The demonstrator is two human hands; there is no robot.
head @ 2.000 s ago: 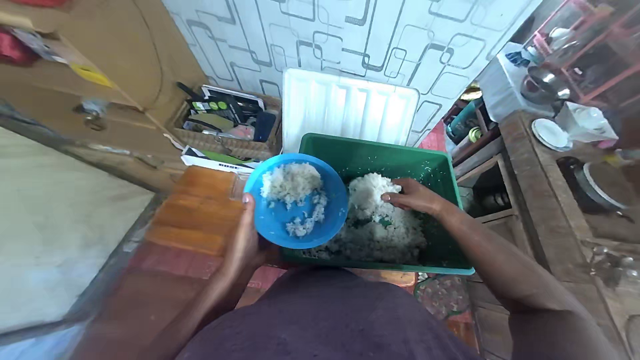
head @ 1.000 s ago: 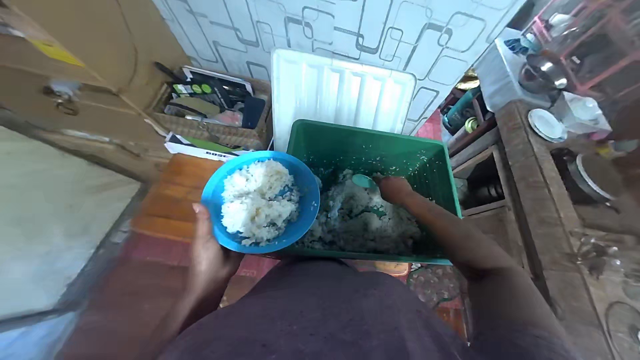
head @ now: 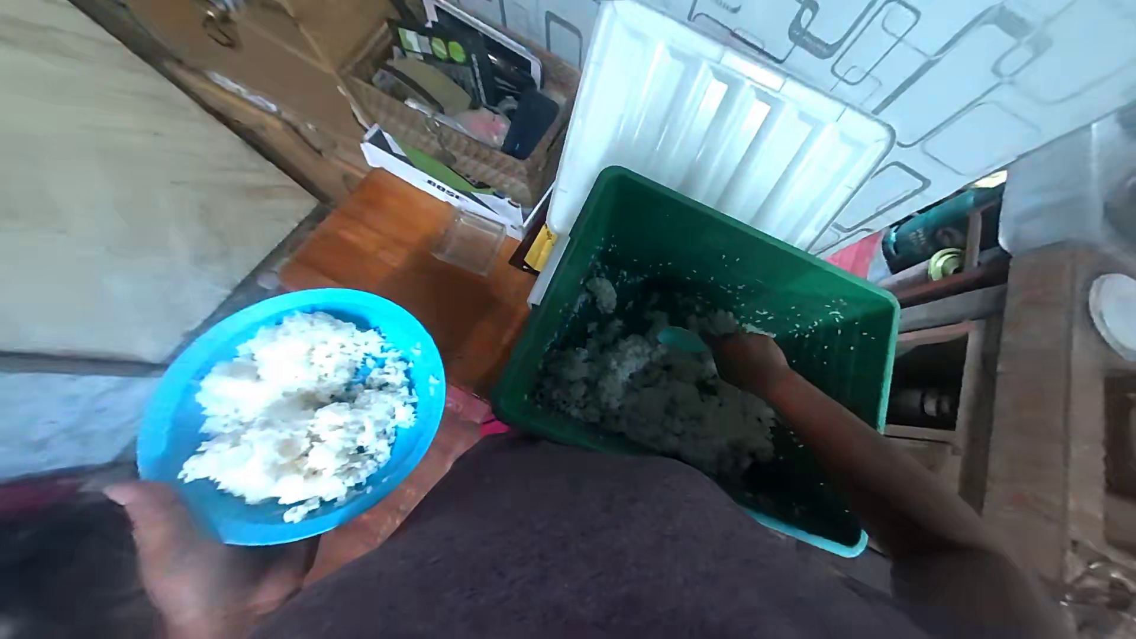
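Note:
My left hand [head: 200, 555] holds a blue plastic bowl [head: 160, 426] by its near left rim, thumb over the edge. A mound of cooked white rice [head: 297, 408] lies in the bowl. My right hand [head: 748, 359] is inside a deep green plastic bin [head: 834, 311], closed on a pale green scoop or spoon [head: 682, 339] whose handle is mostly hidden. Loose rice [head: 657, 390] covers much of the bin's bottom, and grains stick to its walls. The bowl is left of the bin, apart from it.
A white ribbed plastic lid [head: 710, 124] leans on the patterned wall behind the bin. Between bowl and bin is a wooden surface [head: 417, 257] with a clear container [head: 470, 241]. Behind it stands a woven basket [head: 453, 146] of odds and ends. Wooden shelving [head: 1029, 382] stands at right.
The bowl has moved left, away from the bin. My right hand, earlier on the rice with no scoop visible, now grips the scoop inside the bin. The view has turned and come closer.

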